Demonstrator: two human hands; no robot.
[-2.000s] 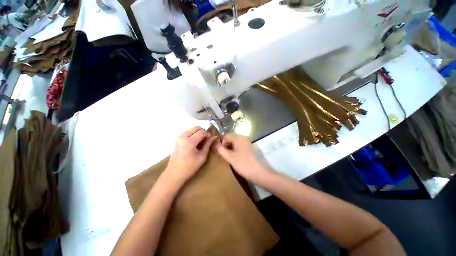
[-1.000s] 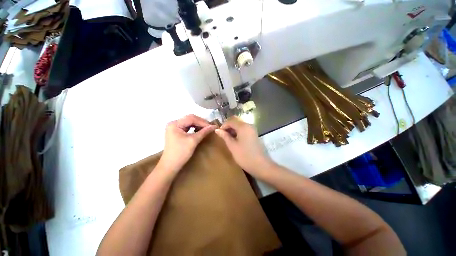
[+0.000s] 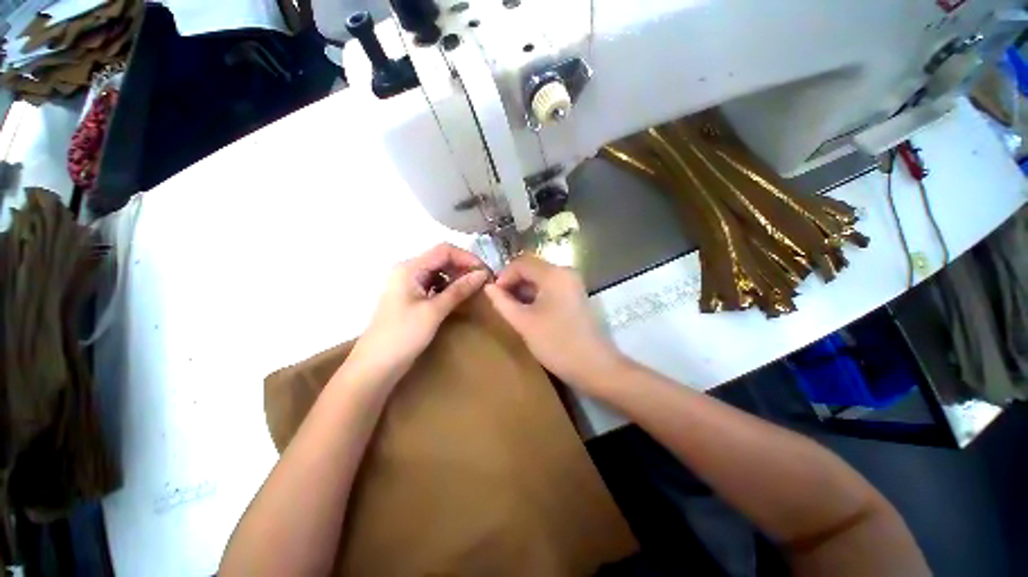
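Observation:
A tan-brown fabric panel (image 3: 468, 451) lies over the white table's front edge, its narrow upper corner just in front of the presser foot (image 3: 504, 242). My left hand (image 3: 423, 302) pinches the panel's upper edge between thumb and finger. My right hand (image 3: 549, 316) pinches the same edge right beside it, fingertips nearly touching the left ones. The exact fold or zipper end between the fingertips is too small to tell. The white sewing machine head (image 3: 451, 147) stands just beyond both hands.
A fan of brown zippers with gold teeth (image 3: 744, 225) lies under the machine arm. A red-handled tool with dark cords (image 3: 911, 160) lies at the right table end. Brown pieces (image 3: 51, 349) hang at left. Blue bins (image 3: 851, 372) stand below right; a pale fabric pile (image 3: 986, 304) is at right.
The camera view has shifted closer to the machine head. Both hands stay pinched on the panel's upper edge by the presser foot, with slightly changed finger positions.

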